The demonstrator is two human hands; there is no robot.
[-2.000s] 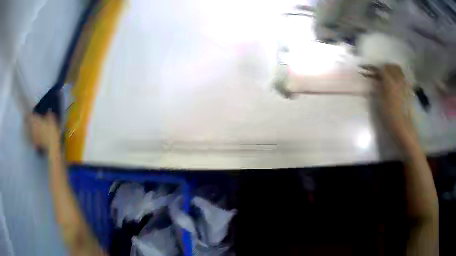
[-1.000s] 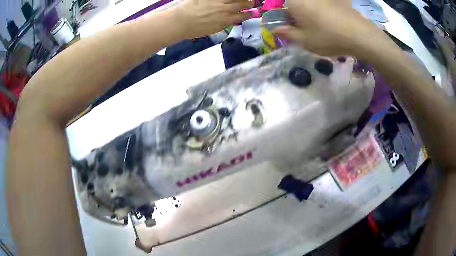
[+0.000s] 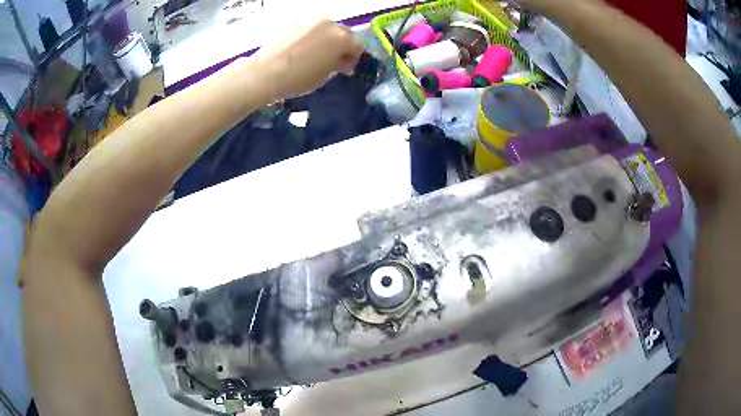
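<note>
The whitish, oil-stained sewing machine head marked HIKARI (image 3: 479,268) lies across the view. My left hand (image 3: 321,57) is raised beyond it at the upper middle, fingers curled; whether they pinch a thread cannot be made out. My right forearm reaches up along the right side, and its hand is cut off by the top edge. A yellow-green basket (image 3: 396,77) with pink and white thread cones (image 3: 432,57) stands between the arms. A dark thread cone (image 3: 427,158) stands behind the machine, beside a yellow can (image 3: 491,142).
Dark cloth (image 3: 244,154) lies heaped behind the white table (image 3: 268,223). A dark fabric scrap (image 3: 500,374) and a pink-red printed paper (image 3: 600,345) lie in front of the machine. A white cup-like container (image 3: 134,55) and red material (image 3: 41,138) are at the upper left.
The view has swung from the table's front to the machine, then tilted further up. My hands, close together at the cones a second ago, are now apart, the right one out of view.
</note>
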